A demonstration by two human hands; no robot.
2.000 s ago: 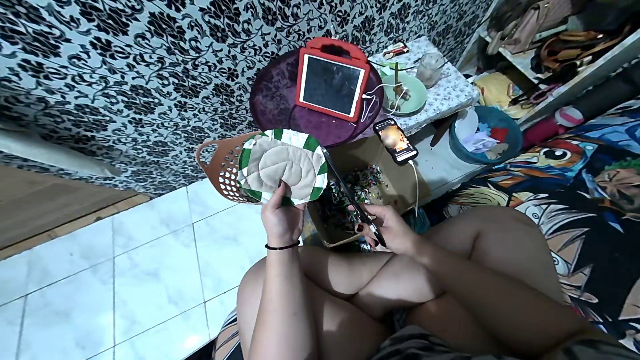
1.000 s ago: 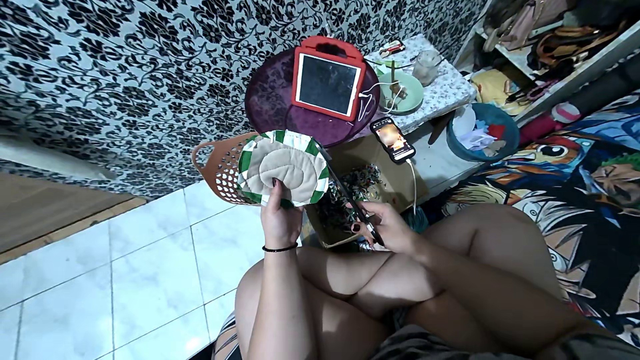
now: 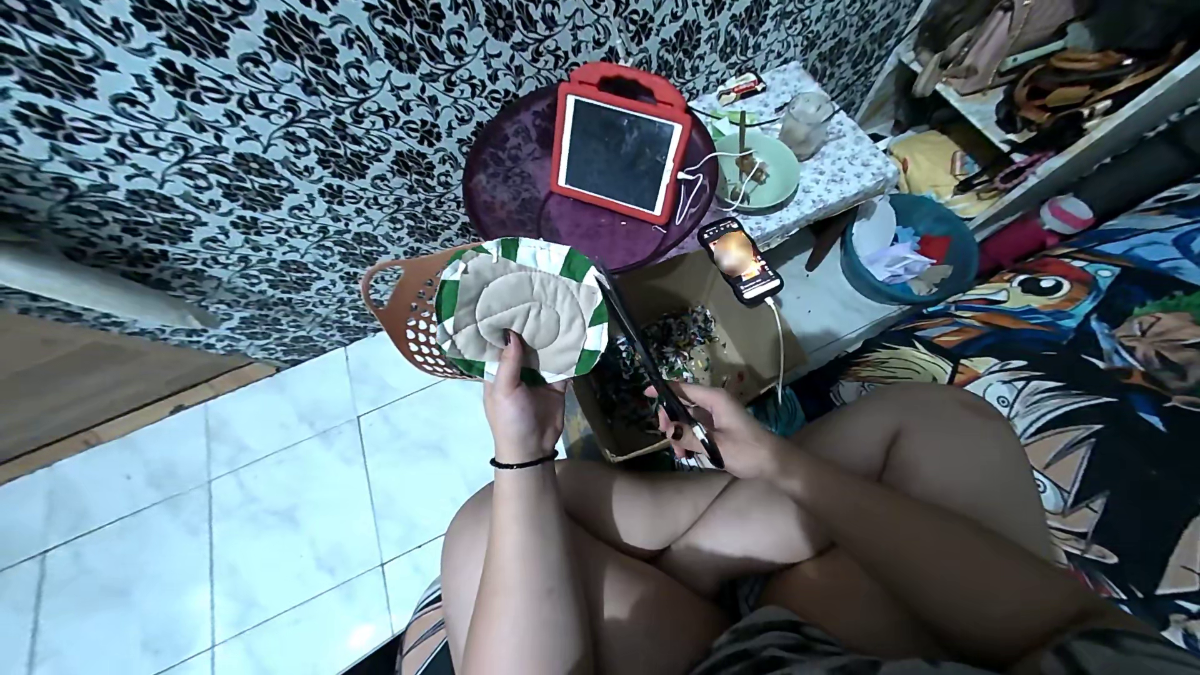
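My left hand (image 3: 527,403) holds a round quilted fabric pad (image 3: 553,305), beige with a green and white checked border, its thumb on the beige face. My right hand (image 3: 717,427) grips long dark scissors (image 3: 656,373), whose blades point up and left to the pad's right edge. Whether the blades touch the cloth, I cannot tell. Below and behind the scissors stands a cardboard box (image 3: 787,349) with many small scraps (image 3: 689,337) inside. An orange perforated plastic basket (image 3: 412,314) is partly hidden behind the pad.
A tablet in a red case (image 3: 619,145) leans on a purple round stool (image 3: 506,159). A phone (image 3: 741,261) with a cable rests at the box's back edge. Beyond are a green plate (image 3: 783,173), a glass (image 3: 806,125) and a teal bin (image 3: 966,253). Patterned bedding lies at the right.
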